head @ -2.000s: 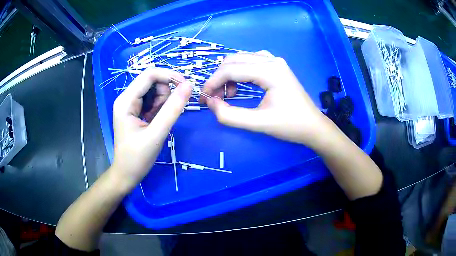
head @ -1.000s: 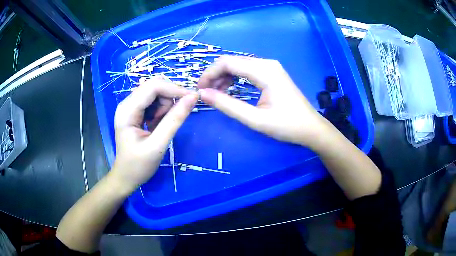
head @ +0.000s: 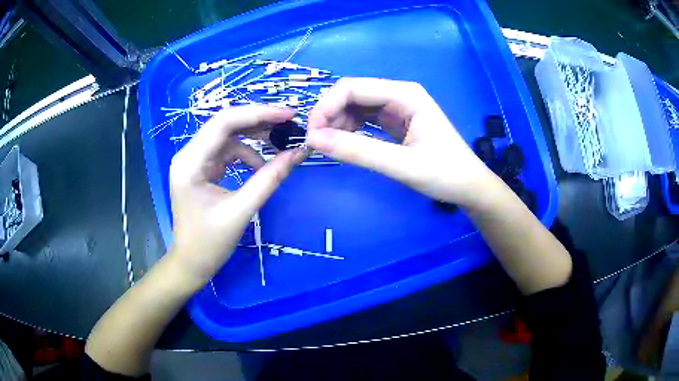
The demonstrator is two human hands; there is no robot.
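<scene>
My left hand [head: 212, 178] holds a black housing [head: 287, 135] between thumb and fingers over the blue tray [head: 387, 223]. My right hand [head: 394, 141] pinches a thin pale wire lead [head: 299, 140] at the housing's right side. Its far end is hidden by the fingers, and I cannot tell how far it sits in the housing. A tangled pile of wire leads with pale bodies [head: 223, 85] lies in the tray beyond my hands. A few more leads [head: 279, 249] and a short white sleeve [head: 328, 239] lie in the tray's lower part.
Several black housings [head: 488, 149] lie at the tray's right side. A clear plastic box [head: 569, 111] with pale strands stands right of the tray, a small clear pack [head: 627, 195] below it. A grey-clear bin [head: 21, 197] is at far left. A dark post [head: 89, 33] stands upper left.
The black housing, hidden in my left palm before, now shows at my left fingertips. The fingertips of both hands have parted slightly, with the wire lead between them at the housing.
</scene>
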